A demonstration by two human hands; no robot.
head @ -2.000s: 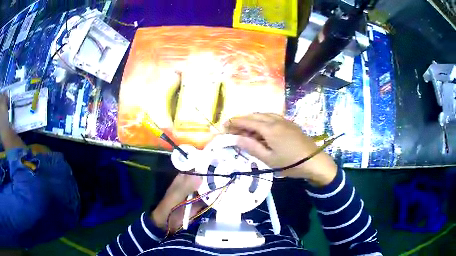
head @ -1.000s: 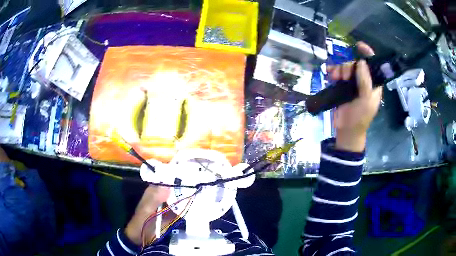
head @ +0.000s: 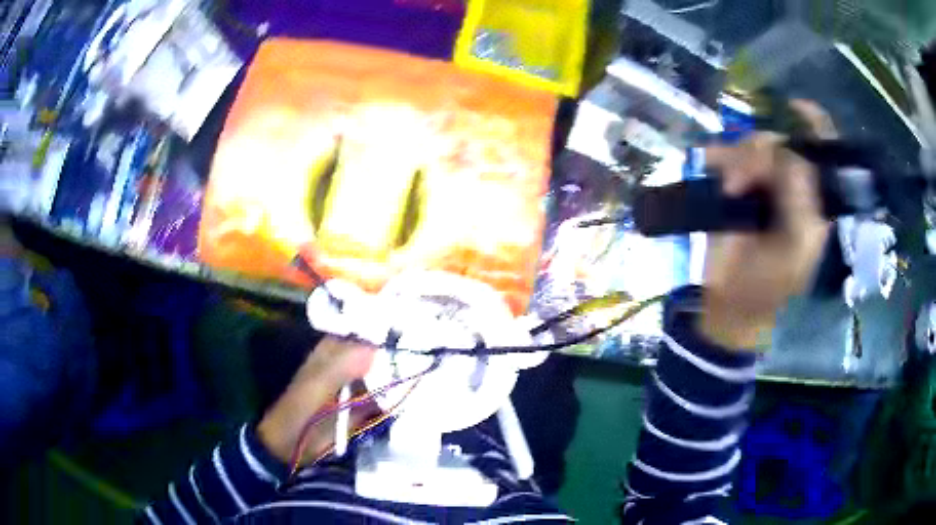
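Note:
The white plastic housing (head: 452,395) is at the bench edge in front of me, its flat foot toward my body. Black cables cross its disc and thin coloured wires hang at its left. My left hand (head: 326,395) holds the housing from the left, its fingers partly hidden behind it. My right hand (head: 768,220), blurred, is right of the orange pad, gripping the black electric screwdriver (head: 677,208). The screwdriver lies sideways in the hand, its tip pointing left, apart from the housing.
The orange pad (head: 482,133) with two dark slots lies behind the housing. The yellow screw tray (head: 523,46) is behind it, with a silver-white box (head: 626,118) at its right. White parts (head: 870,256) lie far right. Another person's blue clothing shows at left.
My right hand left the housing and took hold of the screwdriver at the right. It now holds it more level. My left hand stays on the housing. The view has shifted.

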